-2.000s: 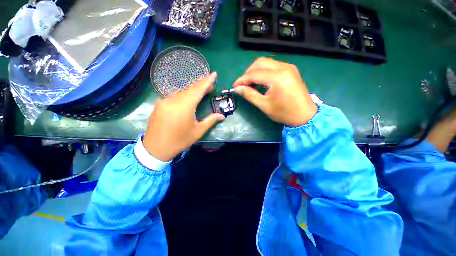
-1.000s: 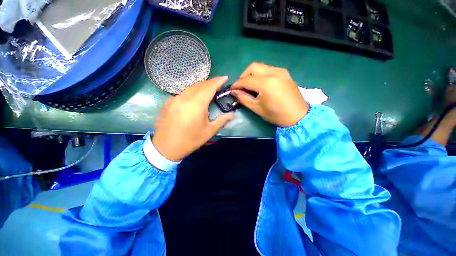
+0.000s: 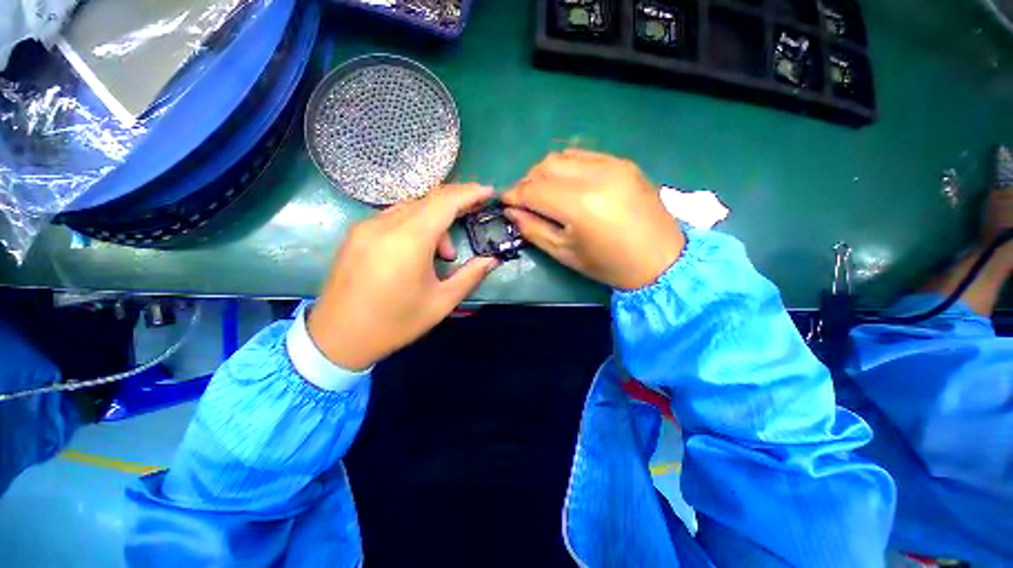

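Observation:
A small dark squarish device housing (image 3: 491,234) with shiny parts inside is near the bench's front edge. My left hand (image 3: 391,266) grips it from the left between thumb and fingers. My right hand (image 3: 597,213) is at its upper right side, thumb and forefinger pinched together at the housing's rim. Whether a small part is between those fingertips cannot be told. A white band is on my left wrist.
A round grey screw plate (image 3: 382,130) lies behind my left hand. A blue disc (image 3: 211,128) with clear plastic is at left. A black compartment tray (image 3: 711,61) and purple bin (image 3: 413,13) are behind. A paper scrap (image 3: 694,206) and binder clip (image 3: 842,270) are at right. Another person's arm (image 3: 980,291) is at far right.
The bright strip seen at my right fingertips two seconds ago no longer shows. The housing has turned in my left hand. The bench items have shifted up and left in the view. The paper scrap has come into sight.

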